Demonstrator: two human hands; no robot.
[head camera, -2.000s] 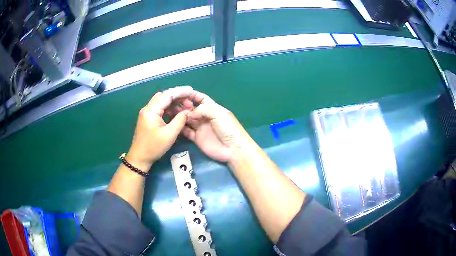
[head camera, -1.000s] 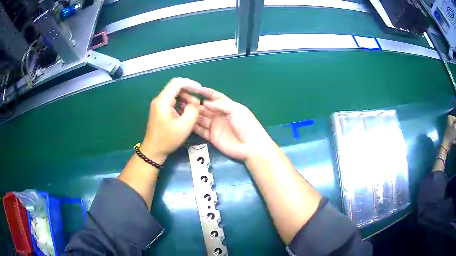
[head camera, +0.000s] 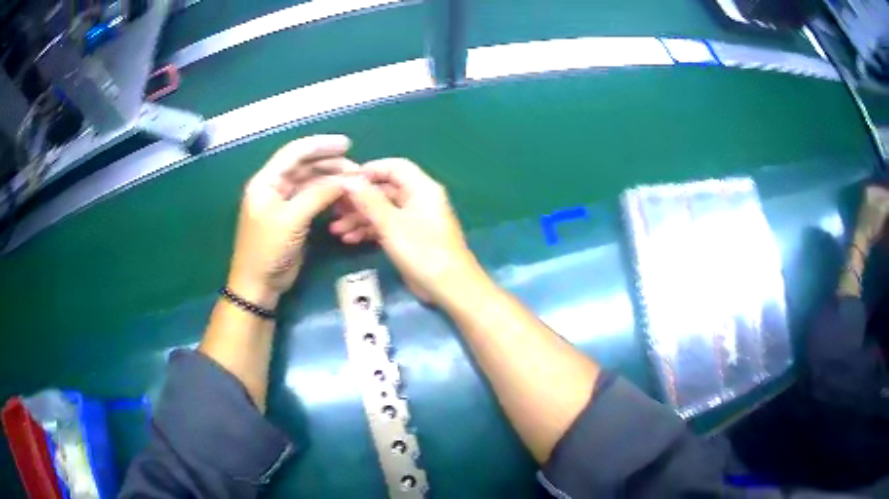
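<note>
My left hand (head camera: 280, 219) and my right hand (head camera: 407, 222) meet at the fingertips above the green mat. The fingertips touch, thumbs and index fingers close together. Whether a tiny part is between them cannot be seen; the fingers hide it and the picture is blurred. A holed metal bar (head camera: 383, 395), silver-tan with a row of dark round holes and a notched right edge, lies on the mat just below my hands, running towards me. Neither hand touches it.
A shiny clear plastic tray (head camera: 710, 292) lies at right. A red bin (head camera: 29, 448) and a blue bin (head camera: 95, 443) with pale contents stand at lower left. Blue tape (head camera: 563, 224) marks the mat. Machine parts (head camera: 107, 88) are at upper left. Another person's hand (head camera: 869, 216) shows at the right edge.
My right hand has turned from an open palm to a more closed pose, its fingertips meeting the left's. My left fingers have lifted and spread somewhat. The other person's arm came into view at right.
</note>
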